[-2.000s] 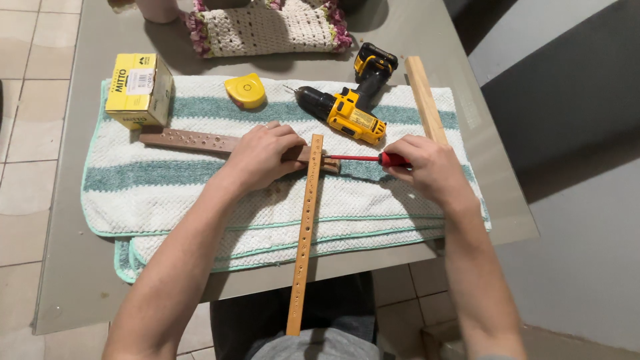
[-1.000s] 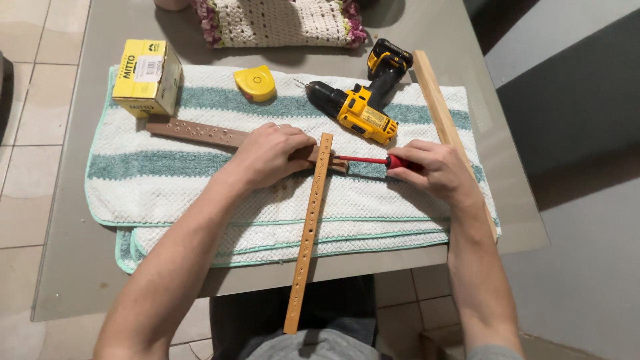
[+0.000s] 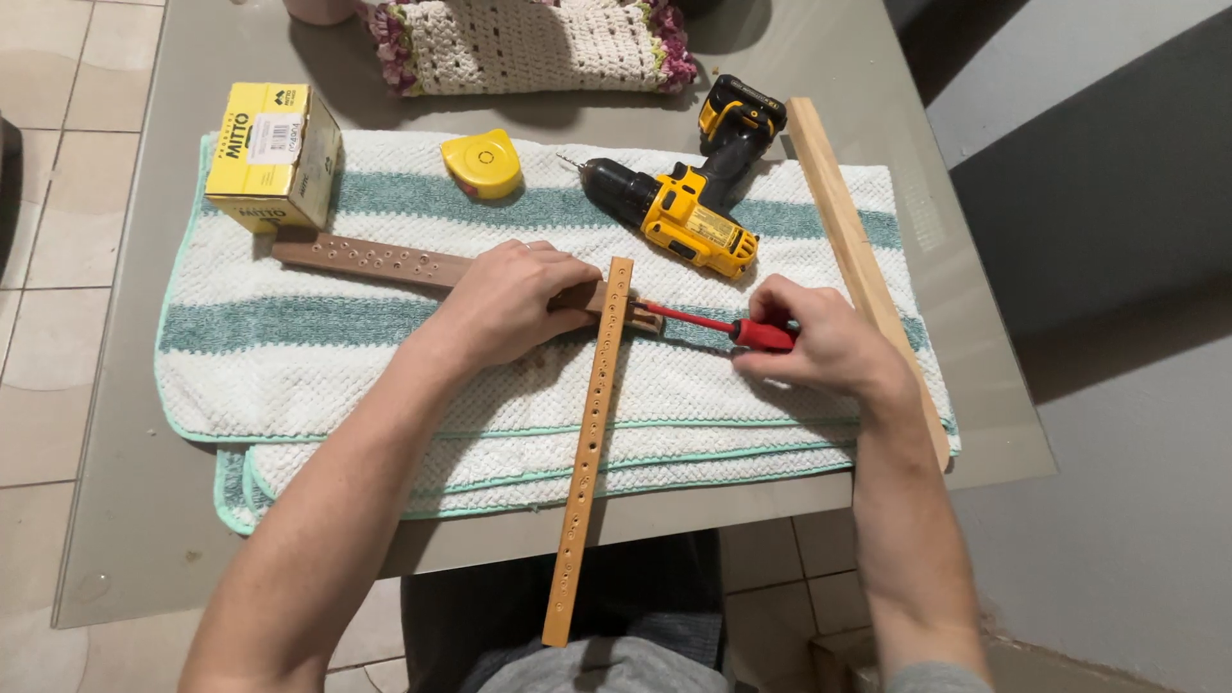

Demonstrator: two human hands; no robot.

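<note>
A dark brown wooden bar (image 3: pixel 385 260) with many small holes lies across the striped towel. My left hand (image 3: pixel 525 303) grips it near its right end. Crossing that end is a lighter, orange-brown wooden strip (image 3: pixel 594 433) with a row of holes, which reaches past the table edge towards my body. My right hand (image 3: pixel 813 337) holds the red handle of a screwdriver (image 3: pixel 688 318). Its shaft points left, and its tip is at the joint of the two wooden pieces; the exact contact is too small to tell.
A yellow and black cordless drill (image 3: pixel 688 207), a yellow tape measure (image 3: pixel 483 166) and a yellow cardboard box (image 3: pixel 255 183) stand beyond my hands on the towel (image 3: pixel 289 385). A pale wooden bar (image 3: pixel 857 241) lies at the right. Behind is a crocheted cloth (image 3: pixel 529 48) on the glass-topped table (image 3: pixel 125 462).
</note>
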